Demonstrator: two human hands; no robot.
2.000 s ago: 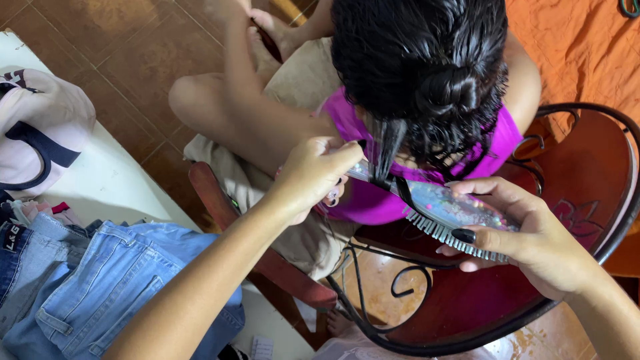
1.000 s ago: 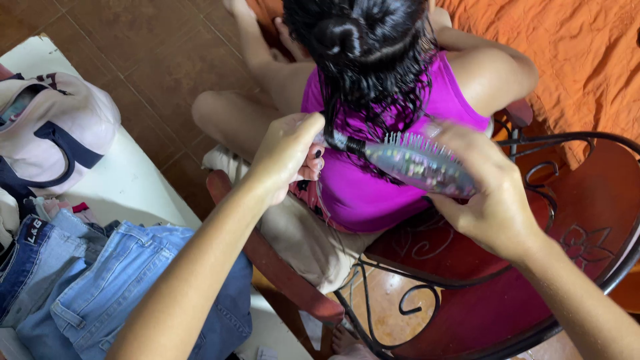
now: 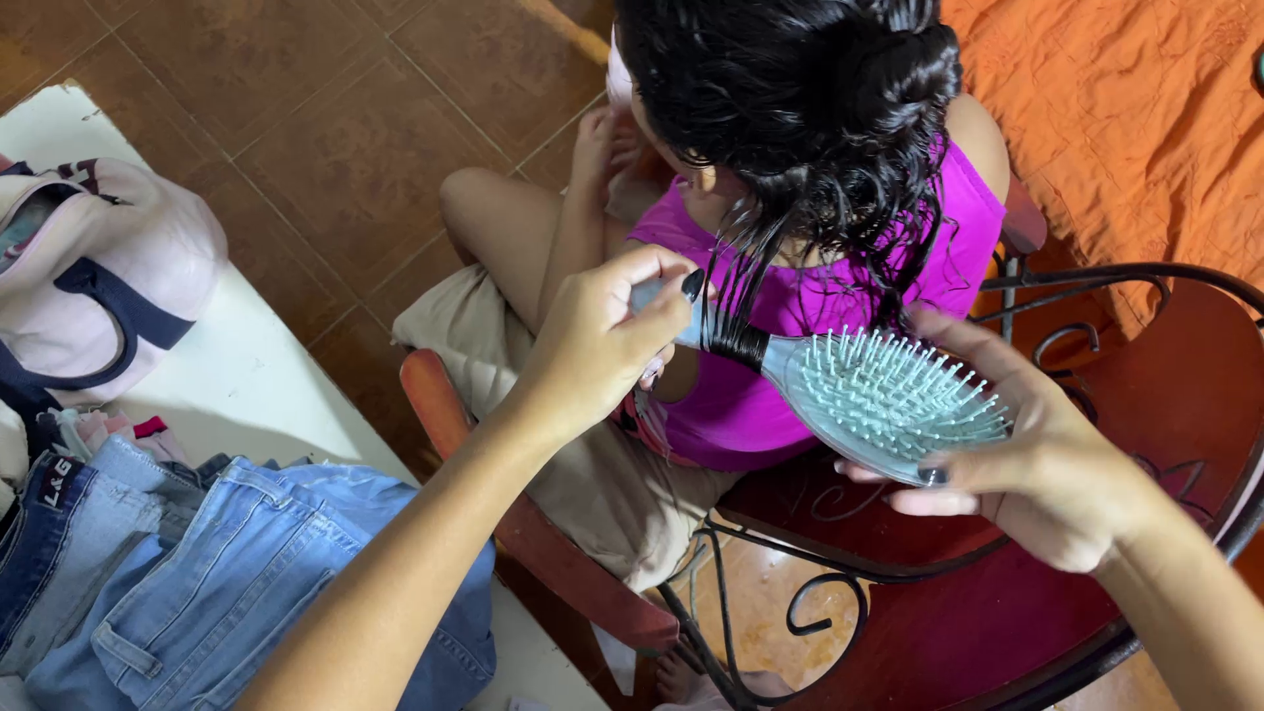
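A paddle hairbrush with pale bristles (image 3: 889, 395) lies level behind a seated person, bristles facing up. Wet dark strands (image 3: 736, 344) are wound around its handle near the head. My left hand (image 3: 627, 331) grips the handle's end, thumb and forefinger pinched by the strands. My right hand (image 3: 1027, 444) holds the brush head at its far rim, fingers slightly blurred. The person's wet dark hair (image 3: 780, 109) is partly gathered in a bun (image 3: 904, 84), with loose strands hanging over a magenta top (image 3: 731, 395).
The person sits on a beige cushion (image 3: 592, 513) in a chair with a red wooden armrest (image 3: 583, 573) and black scrolled metal. At left, a white table (image 3: 267, 365) bears folded jeans (image 3: 237, 573) and a pale pink bag (image 3: 148, 267). Orange fabric (image 3: 1126, 128) lies at upper right.
The brush has turned so its bristles face up toward the camera; two seconds ago they pointed down. Both hands stay on it or close by. The person's head has shifted within the view.
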